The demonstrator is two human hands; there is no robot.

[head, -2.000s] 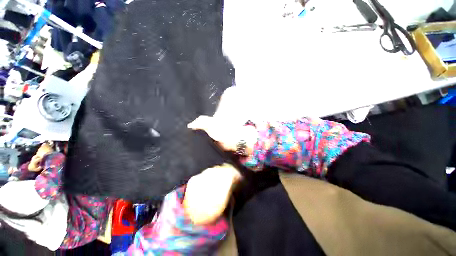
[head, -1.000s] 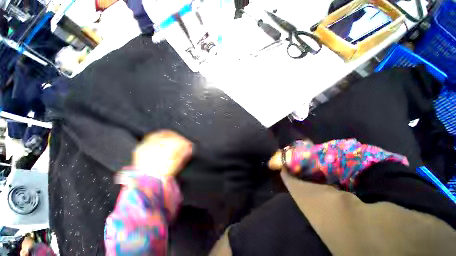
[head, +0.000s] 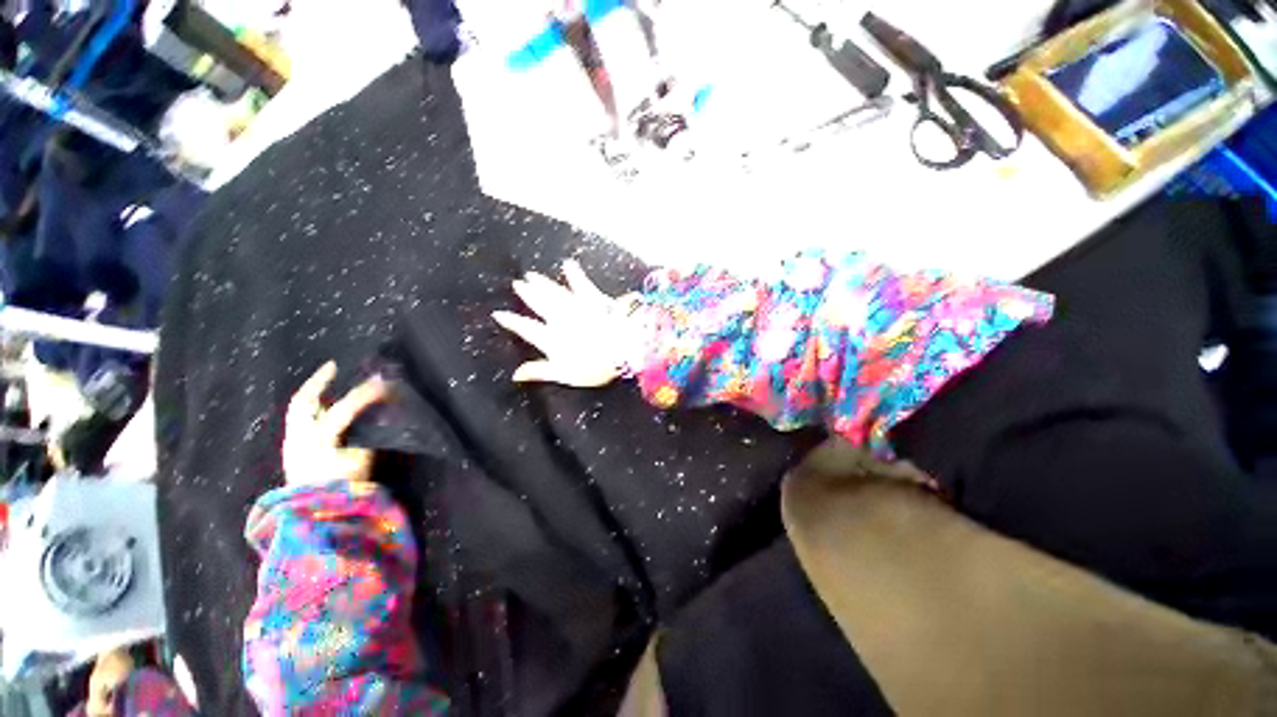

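A black fabric piece lies folded over the black cover cloth, which is speckled with white lint. My left hand is at the left, with the upper edge of the black fabric piece between its thumb and fingers. My right hand is spread flat on the speckled cover cloth, right of the fold, and holds nothing. The lower part of the black fabric piece runs down toward my lap, where its end blends into other dark cloth.
The white sewing table bears shears, a black-handled tool and a boxed smartphone. Metal needle-area parts stand at the top. More black cloth hangs at the right. Part of another person's hand shows at lower left.
My left hand has moved left and now has a cloth edge. My right hand has moved up and left from the lap and spread open. More of the speckled cover cloth shows.
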